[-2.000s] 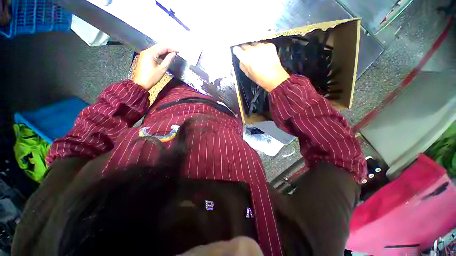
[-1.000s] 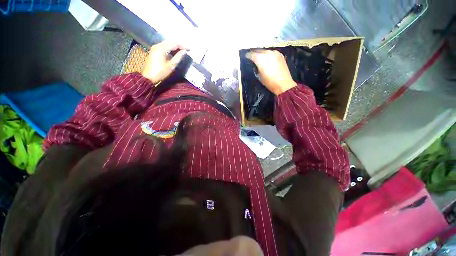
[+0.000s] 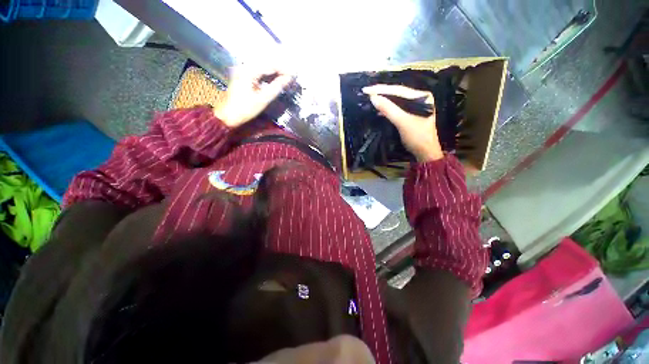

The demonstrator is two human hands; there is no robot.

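An open tan cardboard box [image 3: 496,106] stands at the right of the white tabletop, filled with tangled black strips [image 3: 366,146]. My right hand [image 3: 407,117] is over the box among the strips, thumb and fingers curled around a dark strip that shows between them. My left hand [image 3: 249,96] is at the table's front edge, left of the box, with fingers curled. Something dark shows beside its fingertips, but glare hides whether it is held. A thin dark strip [image 3: 257,18] lies on the white top beyond my left hand.
A shiny metal surface [image 3: 466,32] lies beyond the box. A blue crate [image 3: 53,8] is at the upper left, a blue bin [image 3: 60,153] with bright green material at the left. A pink bag [image 3: 548,306] and a grey-white sheet [image 3: 562,185] are at the right.
My right hand has moved from the box's left side towards its middle, and a dark strip now shows in its fingers. My left hand has shifted slightly right.
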